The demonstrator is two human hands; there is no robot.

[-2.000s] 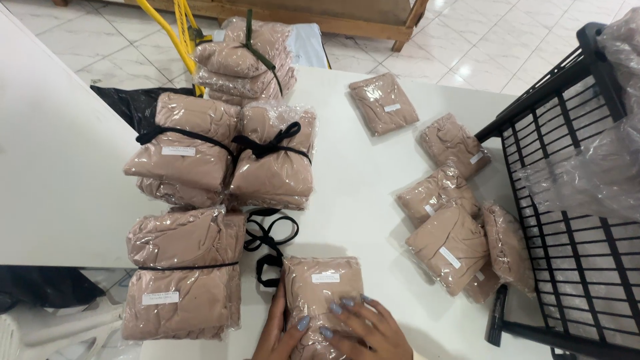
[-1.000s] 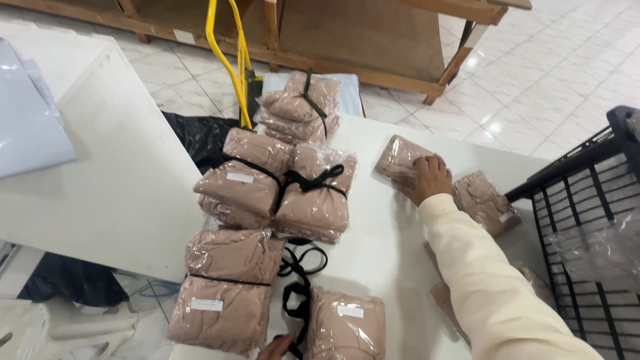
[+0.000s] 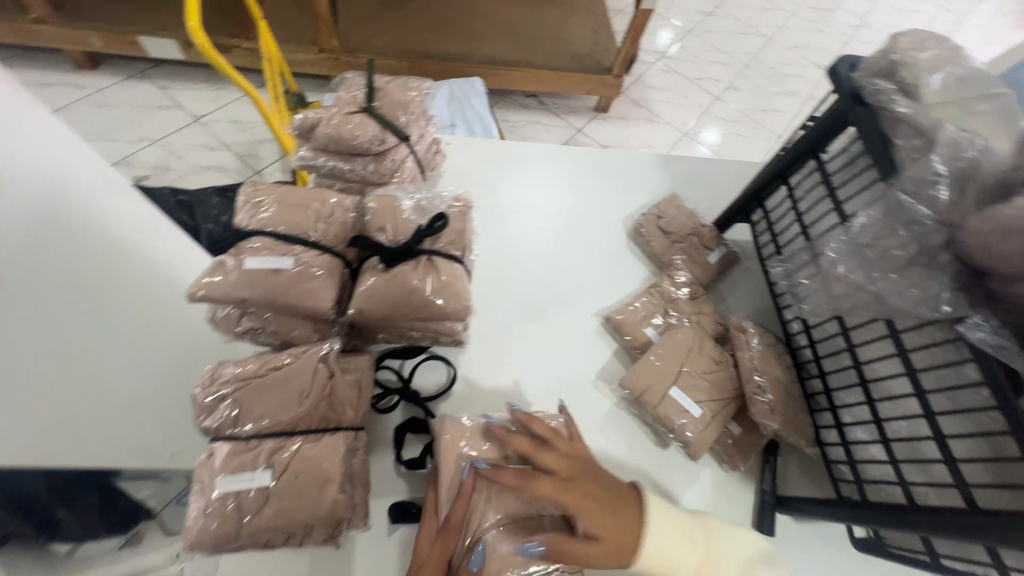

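Note:
My right hand (image 3: 564, 488) lies with spread fingers on a stack of folded beige garments in clear plastic (image 3: 496, 448) at the bottom centre. My left hand (image 3: 448, 520) rests along the stack's left side, partly cut off by the lower edge. Loops of black ribbon (image 3: 412, 384) lie on the white table beside the stack. To the left stand several tied bundles: one with a black band (image 3: 280, 480), one with a black bow (image 3: 412, 280), another with black ribbon (image 3: 280, 280) and one with a dark green tie (image 3: 372, 132).
Several loose bagged garments (image 3: 680, 384) lie on the right of the white table (image 3: 544, 240). Against them stands a black plastic crate (image 3: 896, 400) holding more bagged items. A yellow metal handle (image 3: 232, 72) and a wooden shelf unit (image 3: 480, 72) are beyond the table.
My right hand has moved from the single bagged garment at the table's far part back to the stack near me. That garment no longer lies at its former spot.

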